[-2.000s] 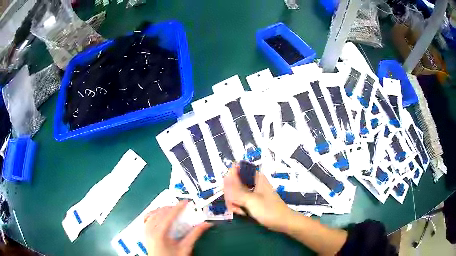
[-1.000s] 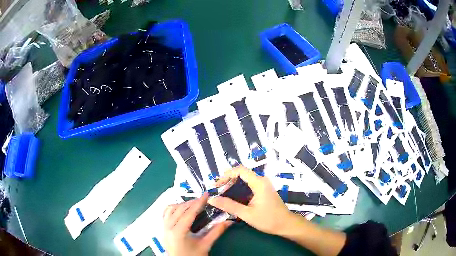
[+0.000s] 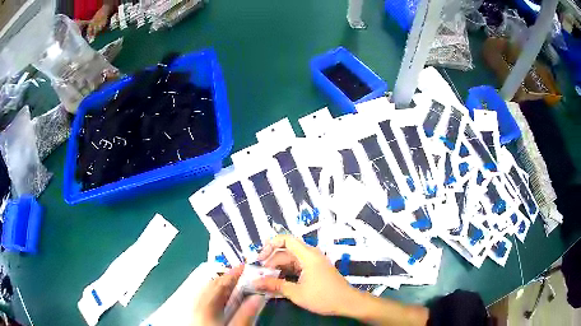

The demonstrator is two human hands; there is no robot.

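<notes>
My right hand (image 3: pixel 299 274) and my left hand (image 3: pixel 223 299) meet at the bottom centre. Between their fingertips is a whitish, shiny piece, a display card or clear wrapping; I cannot tell which. A dark strap shows partly behind my right fingers. My left hand is cut off by the bottom edge. White cards with black straps (image 3: pixel 261 200) lie fanned just beyond and right of my hands. Blank white cards (image 3: pixel 130 264) with a blue mark lie at the lower left, and another white card (image 3: pixel 185 296) lies beside my left hand.
A large blue tub (image 3: pixel 150 175) heaped with black straps stands at the left. Small blue bins stand at the back (image 3: pixel 363 105), left edge (image 3: pixel 22 223) and right (image 3: pixel 500 114). Clear bags (image 3: pixel 70 63) lie back left. Grey posts (image 3: pixel 420 48) rise behind the pile. Another person's hand (image 3: pixel 95 24) shows top left.
My hands have closed in around the whitish piece, and the dark strap seen between them a second ago is now mostly hidden. The view has tilted up, showing another person's hand at the back.
</notes>
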